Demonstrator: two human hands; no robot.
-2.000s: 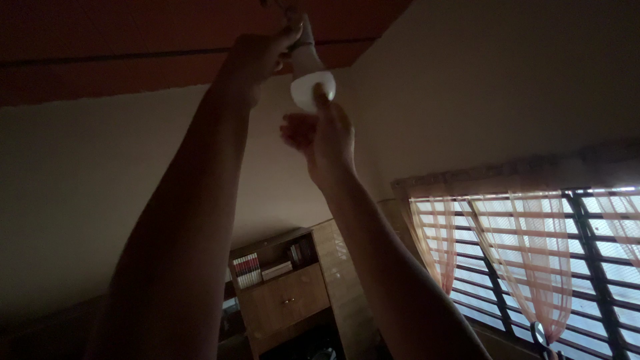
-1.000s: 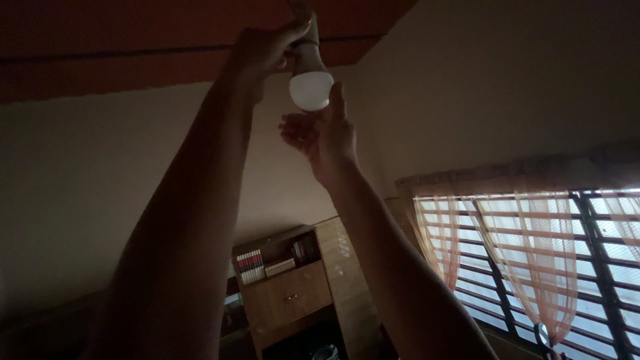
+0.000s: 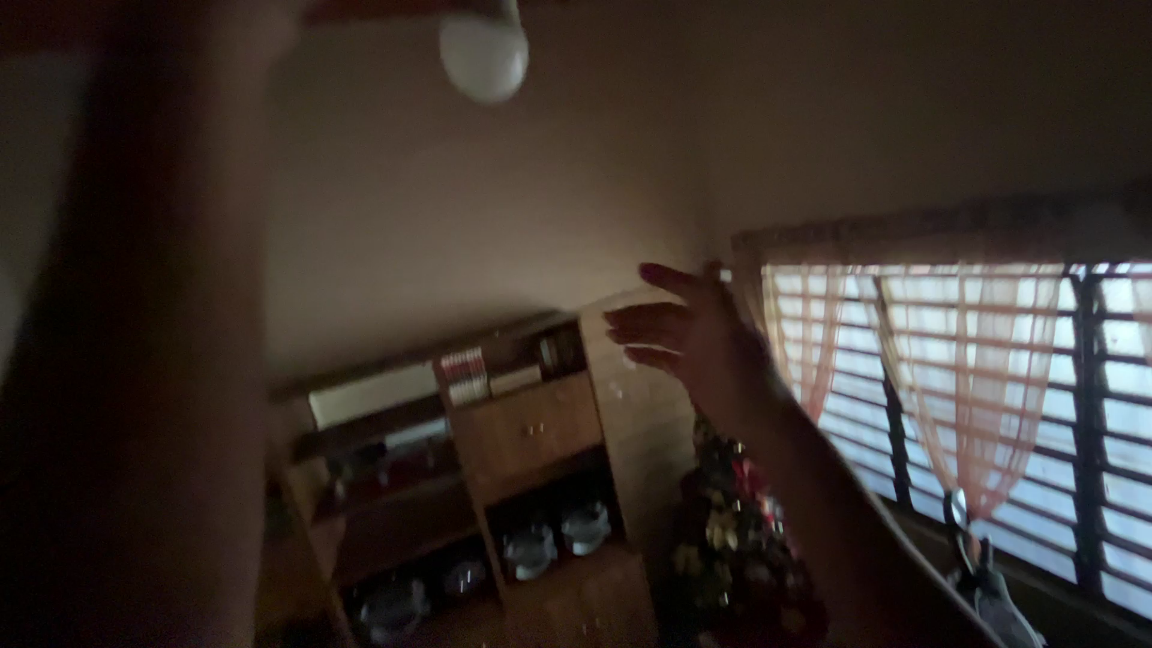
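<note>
A white light bulb [image 3: 486, 58] hangs near the top edge of the view, its upper part cut off by the frame. My right hand [image 3: 706, 346] is below and to the right of the bulb, apart from it, with the fingers spread and nothing held. My left forearm rises along the left side, blurred and dark. My left hand [image 3: 261, 22] is only partly seen at the top left, and its fingers are hidden or out of the frame.
Below stands a wooden wall cabinet [image 3: 526, 432] with books [image 3: 463, 373] and glassware [image 3: 585, 526]. A decorated Christmas tree [image 3: 729, 540] is beside it. At the right, sheer curtains [image 3: 1008, 387] hang before a louvred window [image 3: 855, 432].
My right hand has come down and away from the bulb, which it was close to in the earlier frames. The view has tilted downward, showing more of the cabinet.
</note>
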